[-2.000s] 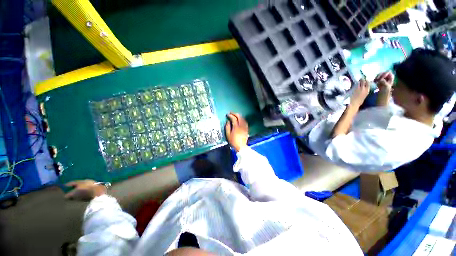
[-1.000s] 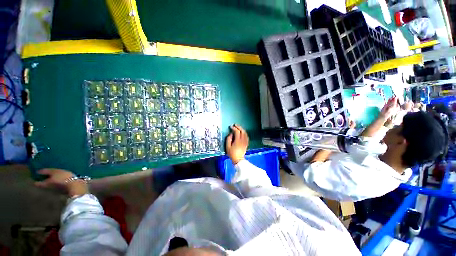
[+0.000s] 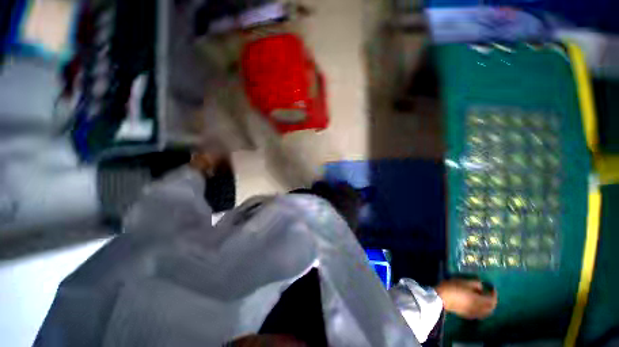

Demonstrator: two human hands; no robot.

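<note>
The blister tray of boards point(image 3: 512, 190) lies flat on the green-topped table point(image 3: 577, 298), at the right of the blurred picture. It is clear and gridded, with many small green-gold boards in its cells. My right hand point(image 3: 468, 298) is at the table's near edge, just below the tray's lower end. Its fingers look bent; a dark patch shows by them, and I cannot tell whether it holds anything. My left hand point(image 3: 207, 162) is a small blurred patch beyond the sleeve, away from the table, with its fingers not readable.
A red stool-like object point(image 3: 285, 85) stands on the pale floor ahead. A blue bin point(image 3: 381, 266) shows partly beside my right sleeve. A yellow strip point(image 3: 592, 237) edges the table. A dark, ribbed box-like thing point(image 3: 125, 186) and blurred dark equipment are at the left.
The view has swung to the left, so the table and tray are now at the right. My left hand has left the table's left corner. The other worker and black compartment trays are out of view.
</note>
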